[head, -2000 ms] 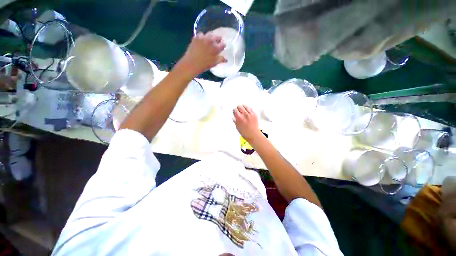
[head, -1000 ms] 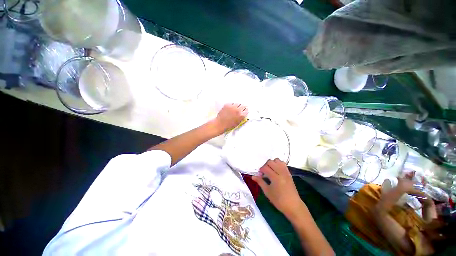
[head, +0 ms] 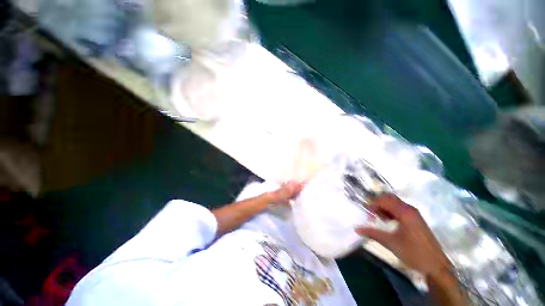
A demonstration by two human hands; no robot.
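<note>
A round white vessel (head: 328, 212) is held over the bench's front edge, close to my shirt. Its wall is washed out by glare, with dark reflections or marks at its upper right. My left hand (head: 289, 191) is at its left side, fingers against the rim; the contact is blurred. My right hand (head: 401, 230) grips its right side, with thumb and fingers apart around the edge. The far side of the vessel and its inside cannot be made out.
The cream-white bench (head: 281, 113) runs from upper left to lower right. Blurred vessels (head: 439, 197) stand along it at right, and a large cream vessel (head: 194, 21) at upper left. Behind lies the green belt (head: 358, 72). A grey cloth (head: 514, 152) is at far right.
Two seconds ago my left hand was on a vessel at the belt; since one second ago both hands are at a vessel over the bench edge. The view has swung and blurred, and the vessel looks more tilted.
</note>
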